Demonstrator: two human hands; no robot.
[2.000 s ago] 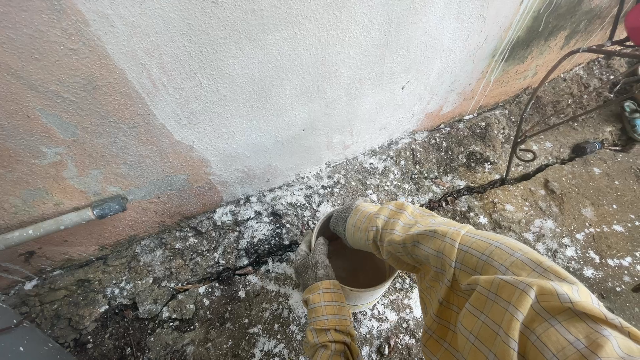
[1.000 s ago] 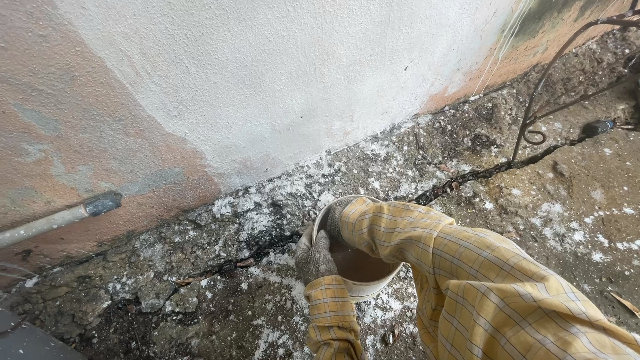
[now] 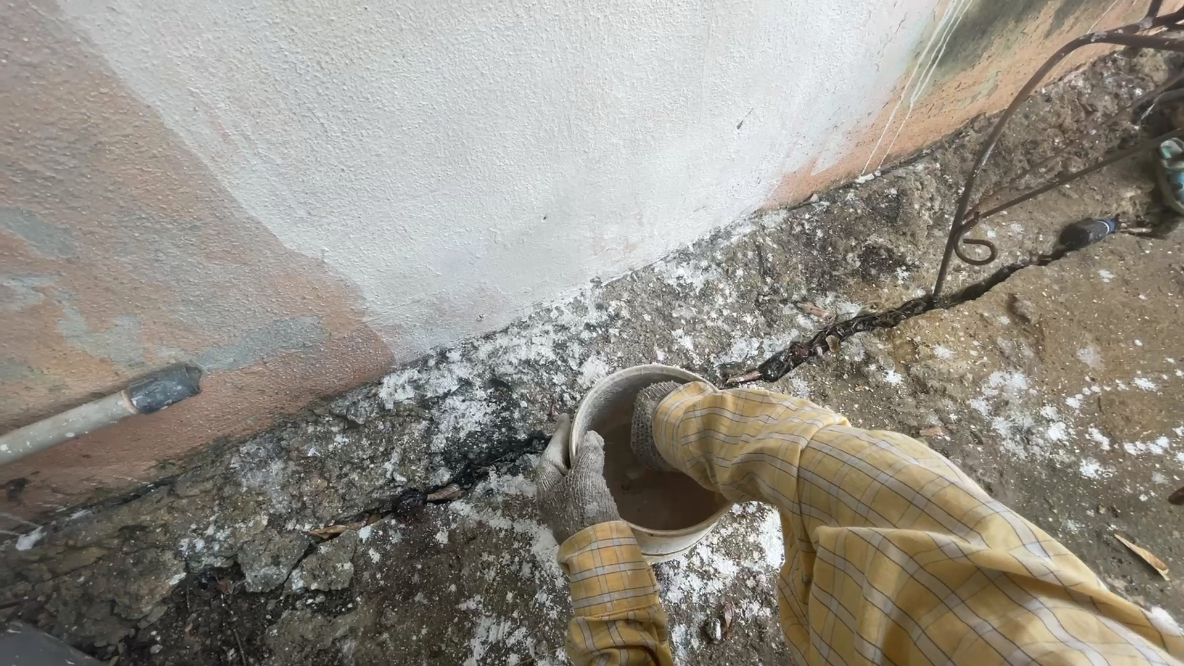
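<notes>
A whitish round bucket (image 3: 671, 536) stands on the rough, paint-spattered ground and holds murky brown liquid (image 3: 661, 495). My left hand (image 3: 575, 486), in a grey knit glove, grips the bucket's left rim, with the thumb over the edge. My right hand (image 3: 650, 425), gloved alike, is inside the bucket near its far wall. Its fingers are mostly hidden by the wrist and the yellow checked sleeve, so whether it holds anything does not show.
Beyond the bucket rises a wall (image 3: 518, 166) with white paint over worn orange. A pipe (image 3: 74, 425) with a dark end lies at left. At right stand a curled metal frame (image 3: 985, 157) and a small dark bottle-like object (image 3: 1087, 233). A crack (image 3: 869, 324) crosses the ground.
</notes>
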